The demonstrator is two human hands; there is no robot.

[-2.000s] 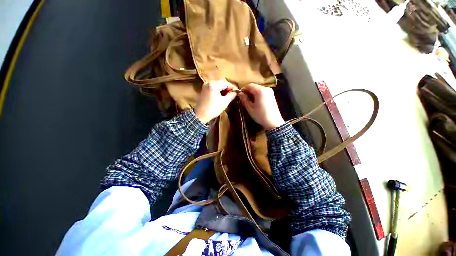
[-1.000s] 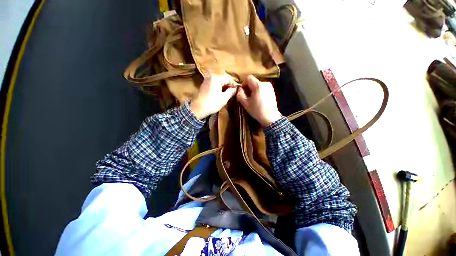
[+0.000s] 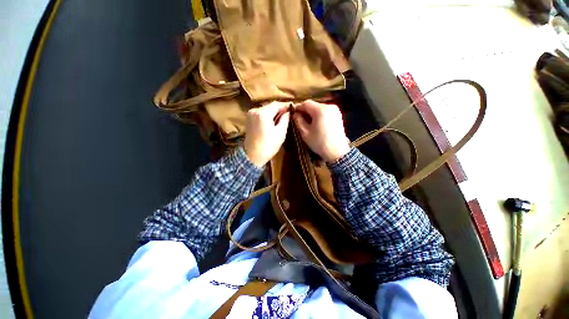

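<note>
A tan-brown tote bag lies open on my lap, its mouth facing up with a zip line along it and darker lining inside. My left hand and my right hand pinch the bag's top edge at its far end, fingertips almost touching. The pinched spot is mostly hidden by my fingers. A thin handle loops over my lap at the left. The shoulder strap loops over the table edge at the right.
Other tan bags are heaped beyond my hands. A hammer lies on the white table at the right. Dark-red strips run along the table edge. Dark brown pieces lie at the far right. A dark floor or belt is at the left.
Both hands stay at the bag's far end; the fingers have shifted slightly and the wrists turned a little. The view has moved, so the hammer and table strips appear farther right and higher.
</note>
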